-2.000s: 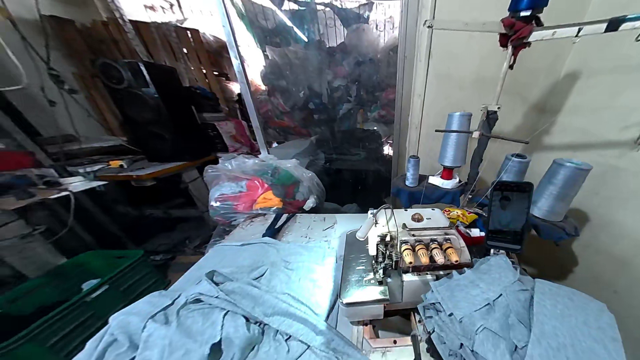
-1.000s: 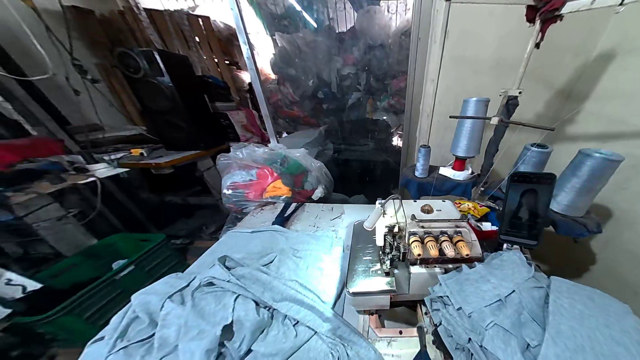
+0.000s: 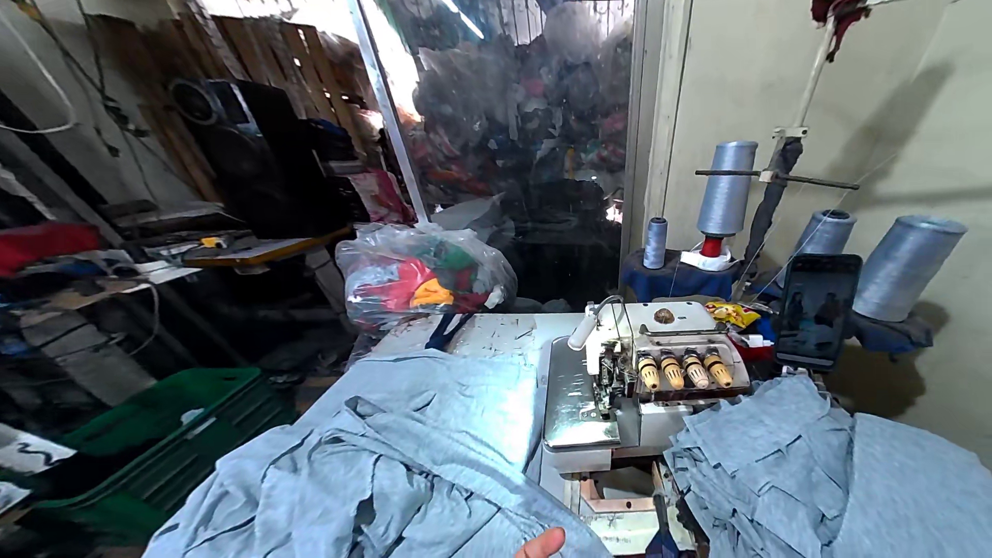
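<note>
Only a fingertip of one hand shows at the bottom edge, over light blue fabric (image 3: 403, 465); it looks like my left hand (image 3: 541, 544), and whether it grips the cloth is hidden. My right hand is out of view. Heaped fabric covers the left of the white sewing table (image 3: 496, 337). An overlock sewing machine (image 3: 659, 349) with several tension dials (image 3: 682, 370) stands right of the heap, its metal plate bare. More cut pieces of light blue fabric (image 3: 767, 457) lie stacked to its right. Cones of blue thread (image 3: 727, 190) stand behind it.
A clear plastic bag of coloured cloth (image 3: 426, 275) sits at the table's back edge. A green plastic crate (image 3: 178, 449) is at lower left. A phone (image 3: 818, 311) stands upright right of the machine, below a thread stand (image 3: 806, 93). A black loudspeaker (image 3: 248, 155) is at back left.
A fingertip has come into view at the bottom edge, over the fabric. The machine and the fabric piles have not plainly moved; the view has shifted somewhat.
</note>
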